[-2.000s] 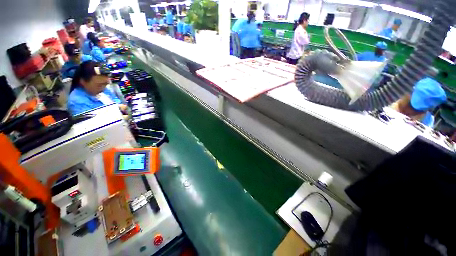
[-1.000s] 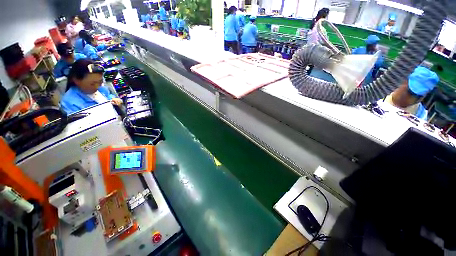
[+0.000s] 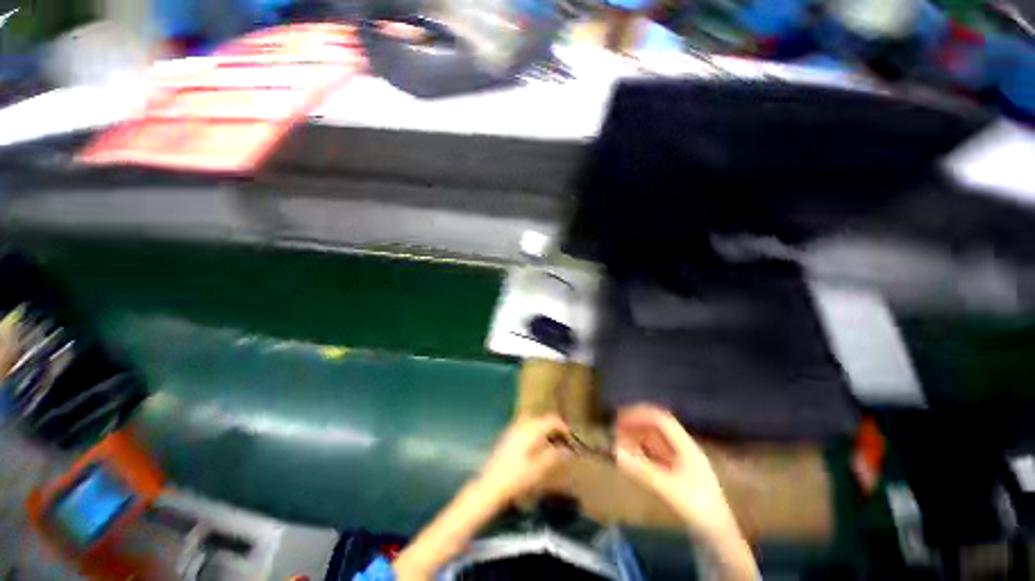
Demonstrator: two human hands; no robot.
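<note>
The frame is blurred. My left hand (image 3: 528,454) and my right hand (image 3: 656,445) are close together in front of the computer, over the cardboard sheet (image 3: 783,482). A thin dark cable (image 3: 587,446) runs between my fingers, held at both ends of the visible stretch. The black computer case (image 3: 726,358) lies flat on the cardboard, and the black monitor (image 3: 772,170) stands above it at the back. A small black object, mouse or adapter (image 3: 550,330), lies on a white sheet (image 3: 511,309) left of the case.
The green bench (image 3: 329,397) stretches left. A grey-white ledge (image 3: 431,221) runs behind, with a pink-and-white board (image 3: 216,108) on it. A machine's orange-framed screen (image 3: 97,499) is lower left. A white strip (image 3: 872,340) and an orange object (image 3: 868,454) are right of the case.
The view has swung right and down to the computer. Both hands have come into the picture, with the cable between them. The monitor and case now lie near the centre.
</note>
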